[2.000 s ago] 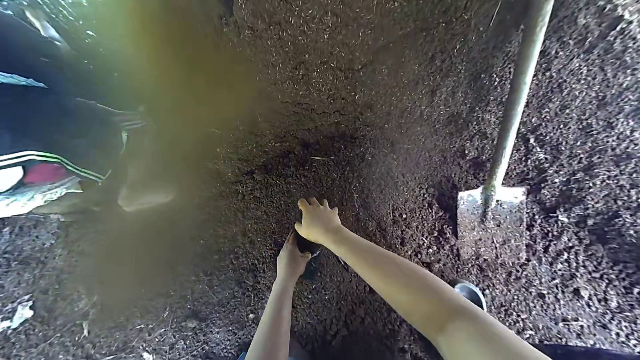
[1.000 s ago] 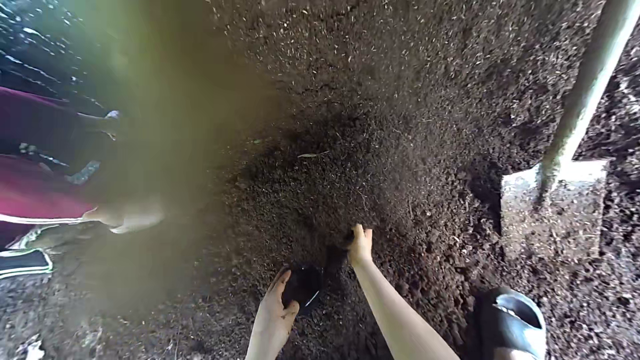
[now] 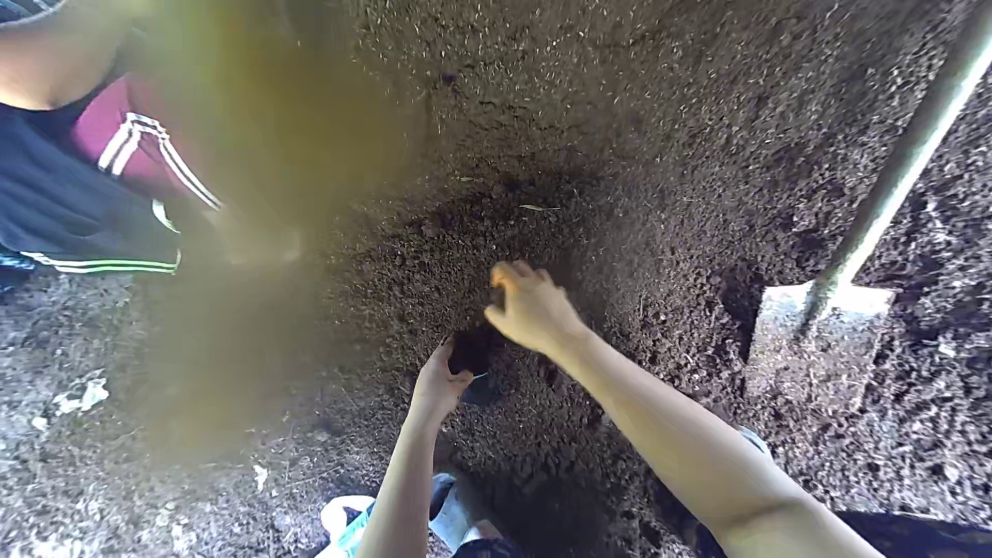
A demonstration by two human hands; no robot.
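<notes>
My left hand (image 3: 442,380) holds a small black pot or bag (image 3: 479,387) by its rim, low in the middle of the view. Dark soil shows at its mouth. Just above and to the right, my right hand (image 3: 531,306) hovers over the loose dark soil (image 3: 434,256) with its fingers curled. Whether soil lies in those fingers is hidden. The lower part of the black container is in shadow.
A shovel (image 3: 825,333) lies on the soil at the right, its handle running to the upper right. Another person (image 3: 85,178) is at the upper left, partly behind a yellowish blur. Footwear (image 3: 457,511) shows at the bottom.
My right hand was low in the soil, right of the black container, and is now raised above it. The left hand still has the container.
</notes>
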